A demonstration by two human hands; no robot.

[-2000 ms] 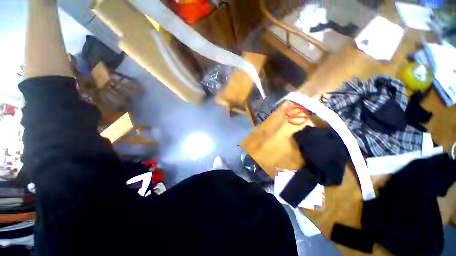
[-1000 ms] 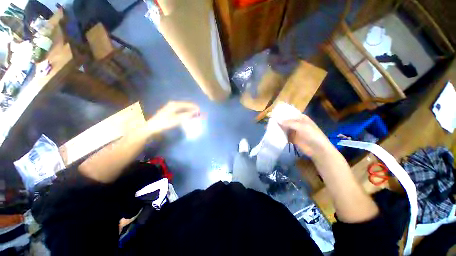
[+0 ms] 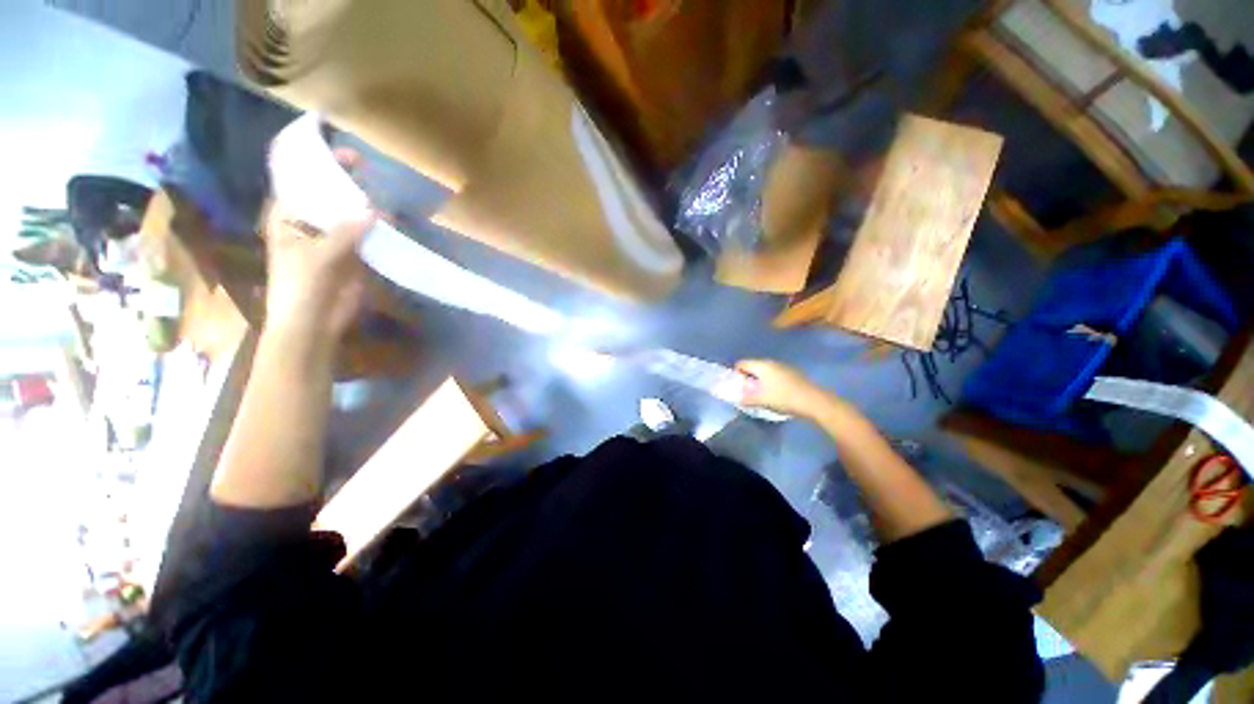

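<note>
A long white curved strip [image 3: 461, 285] is stretched between my two hands above the grey floor, its middle washed out by glare. My left hand [image 3: 319, 241] is raised at the upper left and holds one end, where the strip looks wider or folded. My right hand [image 3: 781, 389] is lower, right of centre, and pinches the other end between its fingertips. The brown board [image 3: 523, 179] lies beyond the strip, with another pale curved strip [image 3: 619, 193] near its right edge.
A wooden stool [image 3: 919, 227] stands right of the board, beside a tan cut-out card [image 3: 784, 227] and a clear plastic bag [image 3: 729, 186]. A blue bin [image 3: 1066, 337] is at the right. Orange-red scissors [image 3: 1216, 488] and a white strip [image 3: 1176, 402] lie on the table's edge. A wooden seat [image 3: 413, 461] is lower left.
My left hand has moved up and left and now holds a strip end. My right hand has moved lower, and the bunched white strip is now stretched out. The view has shifted left.
</note>
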